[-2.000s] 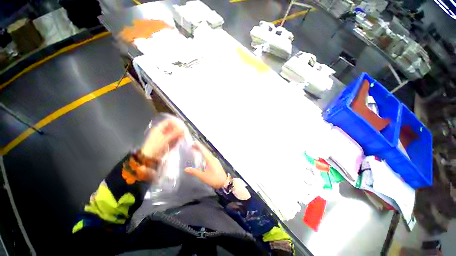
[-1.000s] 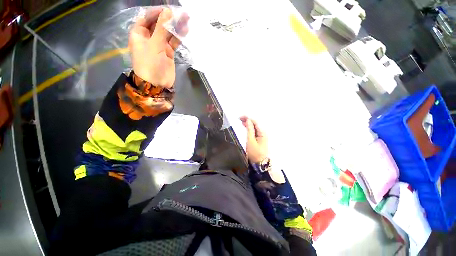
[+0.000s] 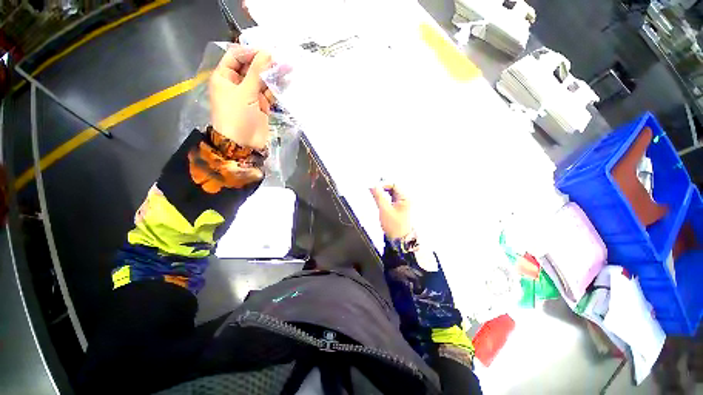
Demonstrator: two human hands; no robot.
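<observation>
My left hand [image 3: 240, 99] is raised at the table's near edge, fingers pinched on a clear plastic bag [image 3: 284, 143]. The thin, crumpled bag hangs beside and below the hand, partly hidden behind the wrist. My right hand [image 3: 395, 216] is lower and to the right, over the overexposed white table cover [image 3: 385, 123]. Its thumb and fingertips are close together; glare hides whether they hold anything.
A white rectangular sheet or panel [image 3: 262, 224] lies below the left forearm. Stacked notched pieces [image 3: 547, 89] stand at the table's far side. Blue trays [image 3: 597, 181] with brown pieces, a pink-wrapped bundle [image 3: 576, 251] and a red piece [image 3: 493, 338] are at right.
The hands were together around the crumpled bag and are now apart. The left has risen with the bag; the right is over the table. Since one second ago the bag hangs closer to the left hand.
</observation>
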